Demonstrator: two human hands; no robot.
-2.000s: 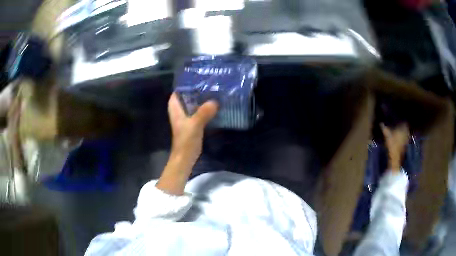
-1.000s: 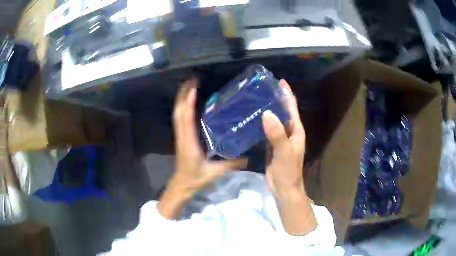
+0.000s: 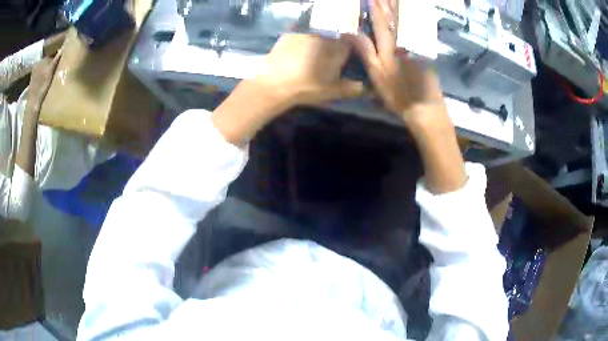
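My left hand [image 3: 310, 66] and my right hand [image 3: 400, 73] are close together at the top centre, over the middle of the silver machine deck [image 3: 193, 66]. The feed channel between them is mostly hidden by my hands. My left hand is bent with its fingers turned inward. My right hand points up the channel, fingers extended and blurred. A dark sliver shows between my hands, but I cannot tell whether it is a box. No film-wrapped box is clearly visible in either hand.
An open carton [image 3: 563, 266] with shiny navy packs [image 3: 523, 273] stands at lower right. Another carton [image 3: 83, 86] stands at upper left, with a dark blue item [image 3: 100, 23] on it. Another person's arm [image 3: 33, 113] is beside it. A blue stool [image 3: 93, 190] is at left. A red cable [image 3: 583, 98] is at far right.
The navy box held between my hands a second ago is no longer clearly visible. Both hands have moved up and forward onto the deck. The view has shifted, with more of the machine's right side showing.
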